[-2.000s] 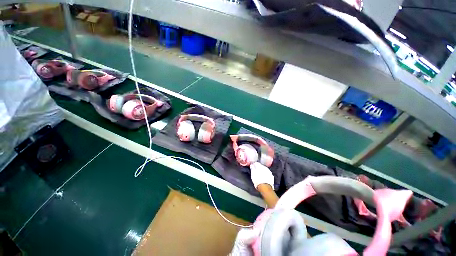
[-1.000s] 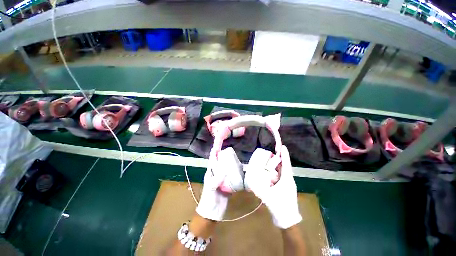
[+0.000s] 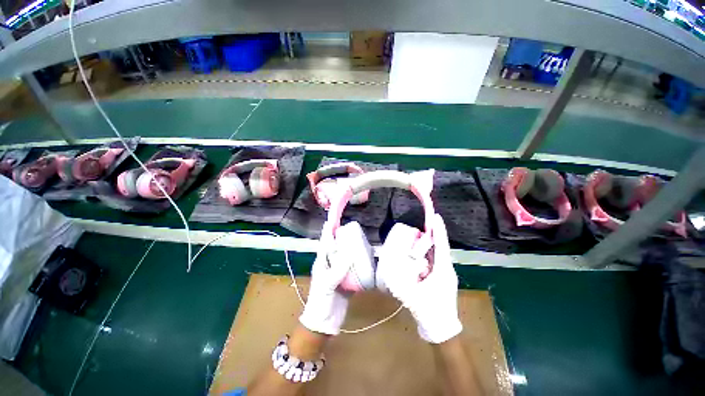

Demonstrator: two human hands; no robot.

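Pink cat-ear headphones (image 3: pixel 381 181) are held upright over the tan board (image 3: pixel 371 352), headband at the top. My left hand (image 3: pixel 334 282), in a white glove, is closed round the left cup. My right hand (image 3: pixel 429 290), also gloved, holds the right cup. The cups are close together and mostly hidden by the gloves. A thin white cable (image 3: pixel 171 203) hangs from above, loops over the pale rail and runs behind my left hand to between the hands. Its plug end is hidden.
More pink headphones (image 3: pixel 249 182) lie on dark foam sheets (image 3: pixel 444 209) in a row beyond the pale rail (image 3: pixel 495 259). A black device (image 3: pixel 71 280) and whitish plastic (image 3: pixel 27 240) are at left. Dark sheets (image 3: pixel 680 309) lie at right. A grey shelf (image 3: pixel 348 17) and posts cross above.
My view has turned from the right to face the board. My right hand has left the row and now holds the headphones' right cup. The headphones have gone from tilted near the camera to upright.
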